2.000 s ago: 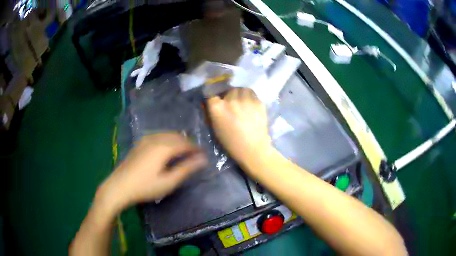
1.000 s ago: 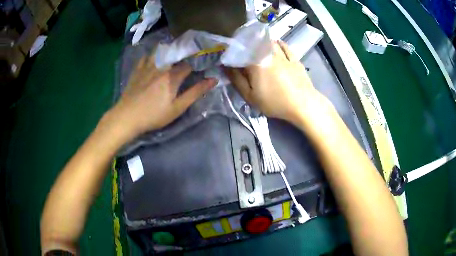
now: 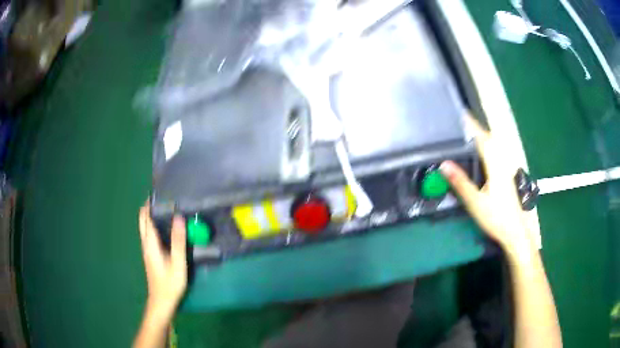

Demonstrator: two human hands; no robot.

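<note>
The machine's dark grey top (image 3: 224,146) lies in front of me. My left hand (image 3: 163,251) is at its front left corner, thumb beside the left green button (image 3: 198,232). My right hand (image 3: 486,183) is at the front right corner, thumb tip at the right green button (image 3: 435,182). Both hands hold nothing, fingers apart. A white bundled cord (image 3: 322,109) runs down over the top and its plug end hangs over the front panel, right of the red button (image 3: 311,213). Clear plastic film (image 3: 211,85) lies across the far part, blurred by motion.
A white adapter with cord (image 3: 511,27) lies on the green conveyor belt (image 3: 571,122) at the right. The conveyor's white side rail (image 3: 486,75) runs beside the machine. A divider bar (image 3: 578,181) with a dark knob crosses the belt. The slotted metal bracket (image 3: 296,143) sits front centre.
Both hands have let go of the bag and adapter at the far part and moved to the front corners by the green buttons. The view has shifted towards the front panel.
</note>
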